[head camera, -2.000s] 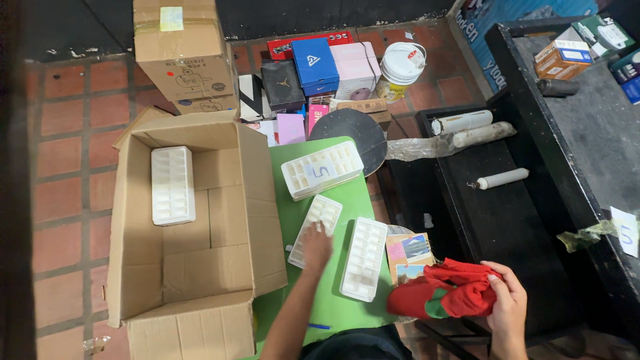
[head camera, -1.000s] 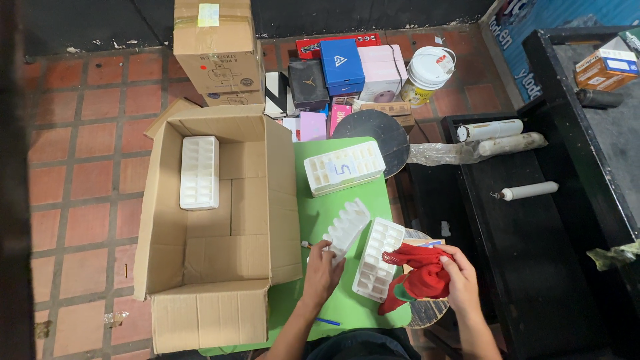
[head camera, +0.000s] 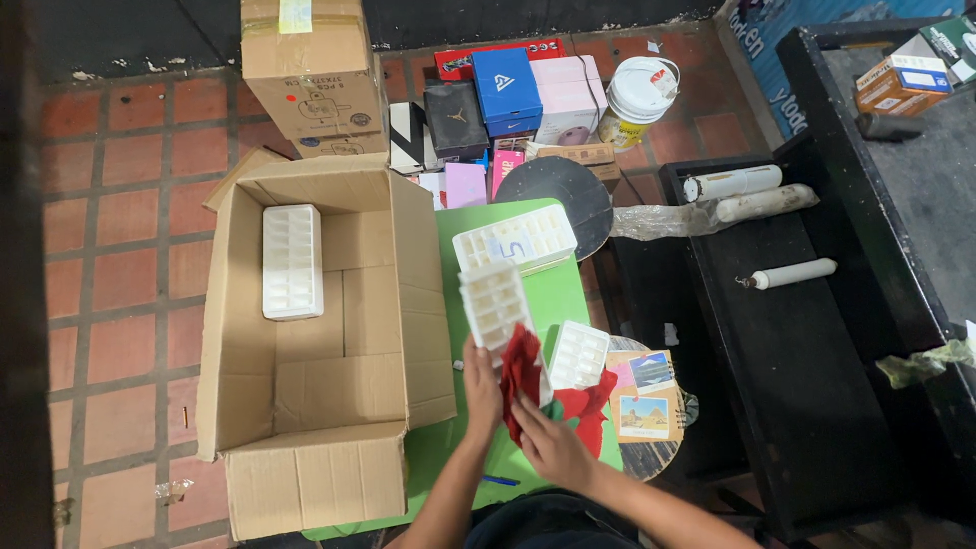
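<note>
My left hand (head camera: 482, 389) grips the near left edge of a white plastic ice cube tray (head camera: 497, 305), raised above the green table (head camera: 457, 465). In my right hand (head camera: 545, 442) is a red cloth (head camera: 521, 362) with a green part, pressed against the tray's near right side; the rest of the cloth hangs to the right. A second white tray (head camera: 581, 354) lies right of it, its near end hidden by the cloth. At the table's far end sits a stack of white trays (head camera: 515, 238) with a marked paper on top. Another white tray or stack (head camera: 293, 259) is inside the cardboard box (head camera: 316, 480).
A blue pen (head camera: 501, 480) lies near my body. Right of the table, a spiral notebook (head camera: 648, 396) with pictures rests on a round stool. Beyond are a round black seat (head camera: 560, 191), shoe boxes (head camera: 507, 84), a white bucket (head camera: 640, 91) and a tall carton (head camera: 316, 76).
My left hand has lifted the tray off the table, where it lay two seconds ago. My right hand has moved left with the red cloth, from beside the other tray onto the lifted one.
</note>
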